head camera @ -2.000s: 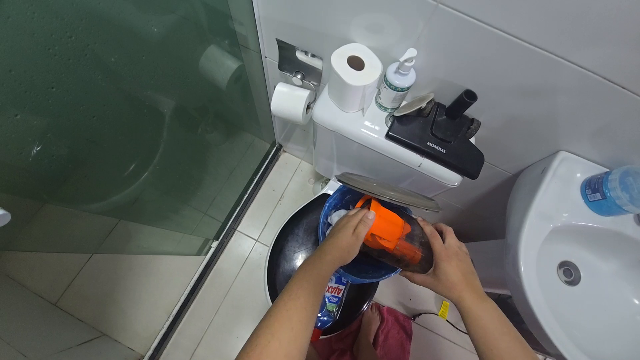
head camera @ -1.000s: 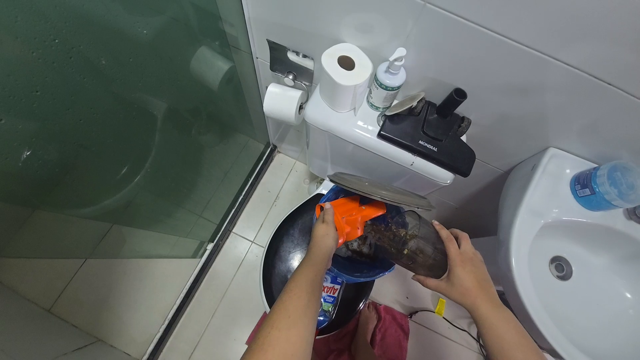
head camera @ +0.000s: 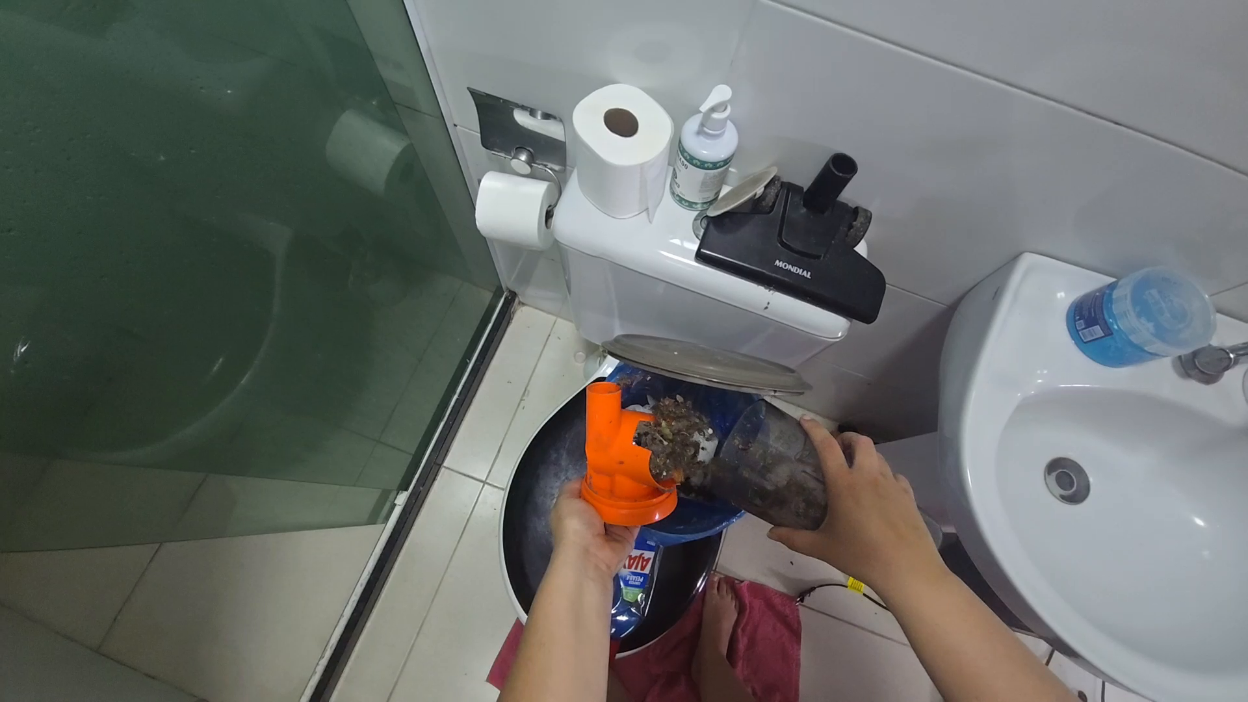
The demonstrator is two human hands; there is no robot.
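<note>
My left hand (head camera: 591, 526) grips an orange plastic cyclone part (head camera: 618, 463) of a vacuum cleaner by its round base, its tube pointing up. My right hand (head camera: 863, 497) holds a smoky clear dust cup (head camera: 777, 468), tilted with its mouth toward the orange part. A clump of grey-brown dust and debris (head camera: 675, 439) lies between the two, over a blue bin (head camera: 697, 531). The bin's grey lid (head camera: 707, 363) stands raised behind it. An Ajax cleaner bottle (head camera: 634, 590) is below my left hand, partly hidden by it.
A black Mondial floor nozzle (head camera: 790, 255), a pump bottle (head camera: 704, 151) and a toilet paper roll (head camera: 622, 151) stand on the toilet tank (head camera: 682, 283). The sink (head camera: 985, 419) is at right, the glass shower screen (head camera: 195, 244) at left. A bare foot rests on a red cloth (head camera: 772, 624).
The orange part, earlier lying sideways by the cup's mouth, now stands with its tube up and apart from the cup. A clump of debris now shows between them.
</note>
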